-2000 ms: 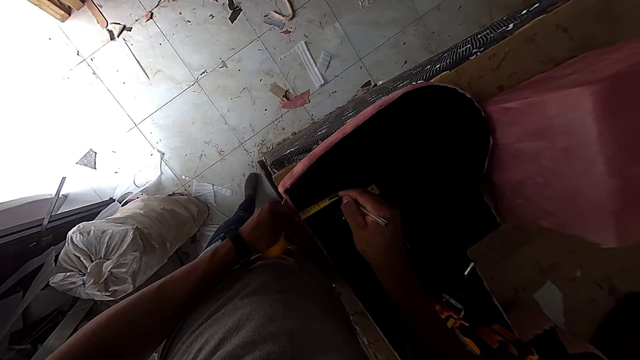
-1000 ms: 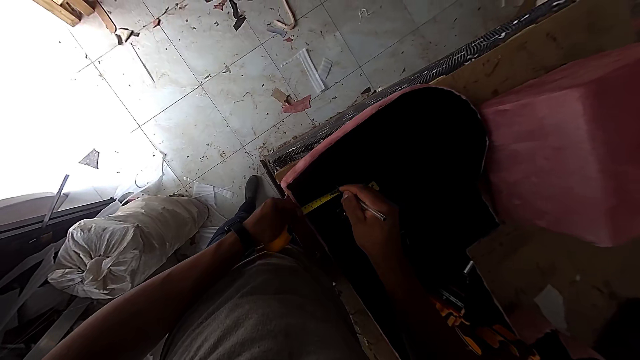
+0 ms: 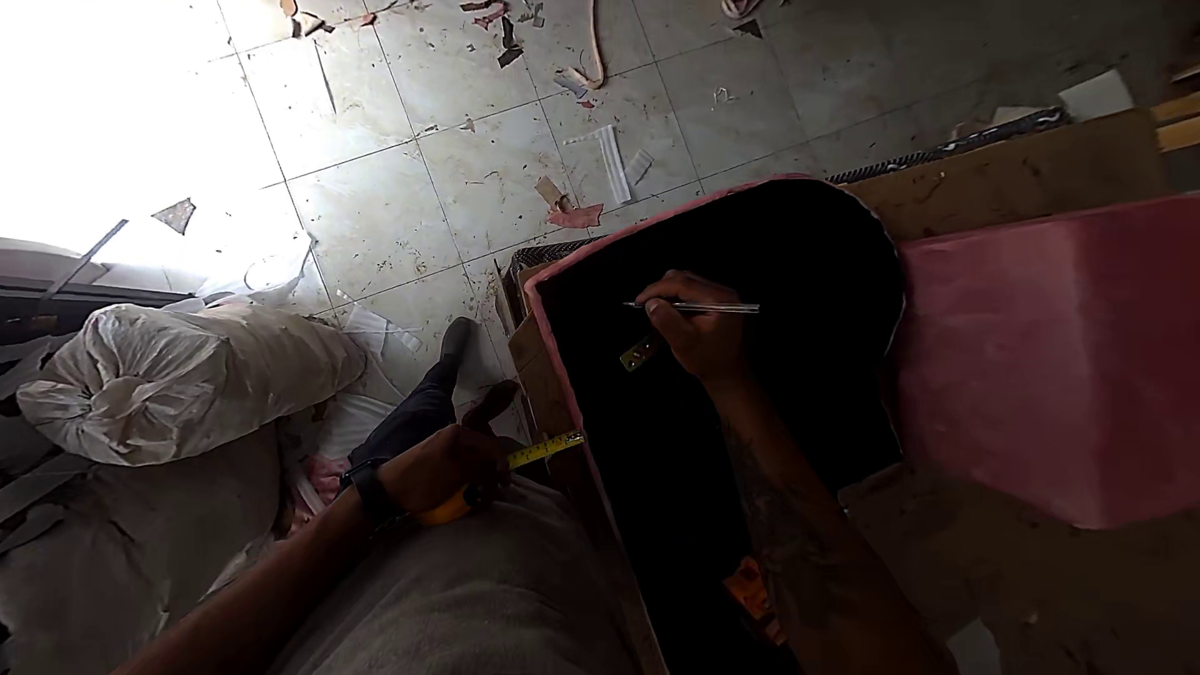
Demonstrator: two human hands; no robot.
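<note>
A black fabric panel (image 3: 797, 244) with a pink edge lies on a worktable. My right hand (image 3: 698, 328) is over it, closed on a slim pen (image 3: 717, 307) whose tip points left. Just below those fingers a small metal piece with holes (image 3: 637, 354) shows on the black surface. My left hand (image 3: 450, 469), with a dark watch on the wrist, grips an orange tape measure (image 3: 445, 509) at the table's left side. The tape's yellow blade (image 3: 547, 450) sticks out a short way, and its end is at the panel's pink edge. An orange object (image 3: 750, 589) is partly hidden by my right forearm.
Pink material (image 3: 1012, 375) covers a block shape to the right. Brown board (image 3: 1022, 169) lies behind the panel. A stuffed whitish sack (image 3: 206, 375) rests at the left. Fabric scraps (image 3: 574, 216) litter the tiled floor (image 3: 487, 178). Near my left hand is a person's foot (image 3: 457, 339).
My left hand with the tape measure has drawn back from the panel; the blade no longer reaches across toward my right hand. The pen in my right hand now points left.
</note>
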